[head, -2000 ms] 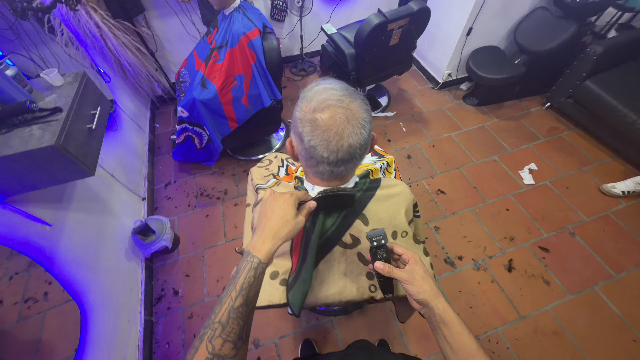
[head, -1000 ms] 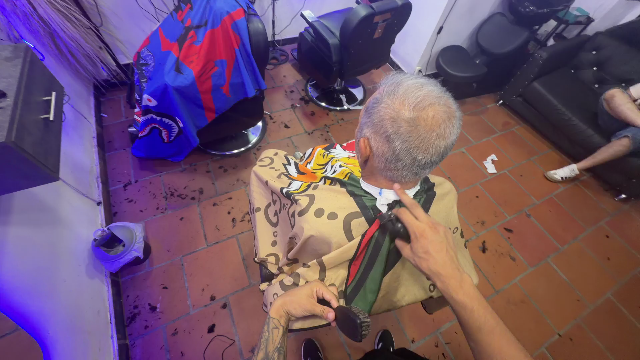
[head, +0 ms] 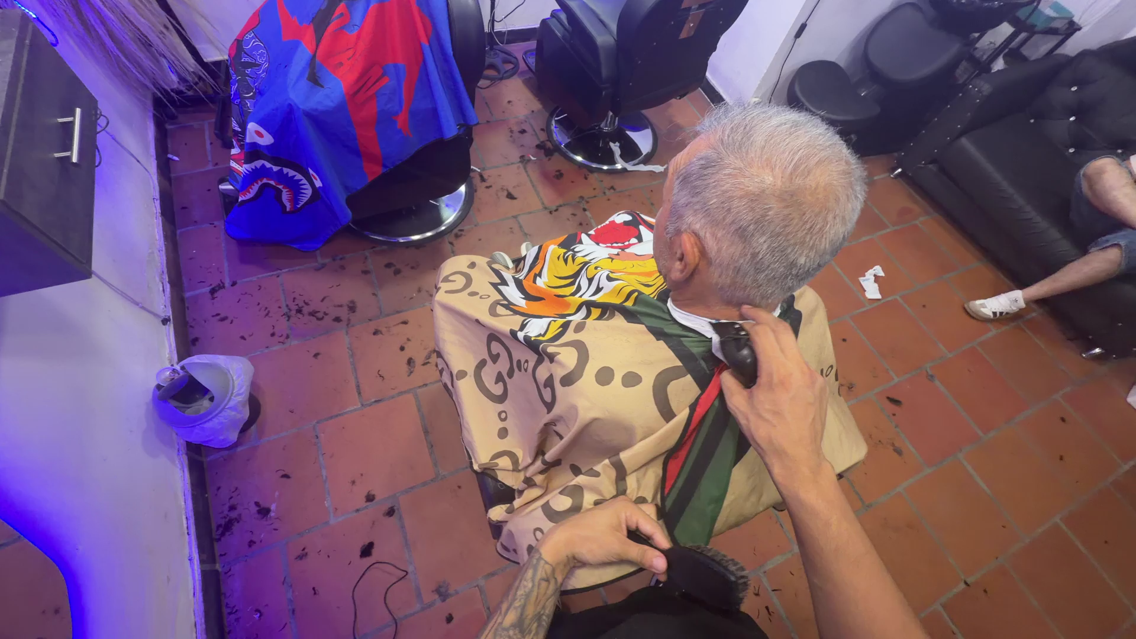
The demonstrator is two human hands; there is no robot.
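Note:
A seated person with short gray hair [head: 768, 200] wears a tan barber cape [head: 568, 399] with a tiger print and a green and red stripe. My right hand [head: 781, 390] holds a black hair clipper [head: 737, 352] at the nape, by the white neck strip [head: 697, 321]; the clipper's blade end is not clearly visible. Low in the view, my left hand [head: 612, 541] grips a black brush [head: 707, 575] with short bristles, near the lower edge of the cape.
A person under a blue and red cape [head: 355, 106] sits at the upper left. A black barber chair [head: 612, 62], a lined waste bin [head: 206, 399], a drawer cabinet [head: 44, 151] and a black sofa [head: 994, 169] with another seated person surround the tiled floor [head: 373, 444] with hair clippings.
The right hand has brought the clipper from beside the cape up to the nape. The left hand has left the neck area and is low with the brush. The seated person's head has turned left.

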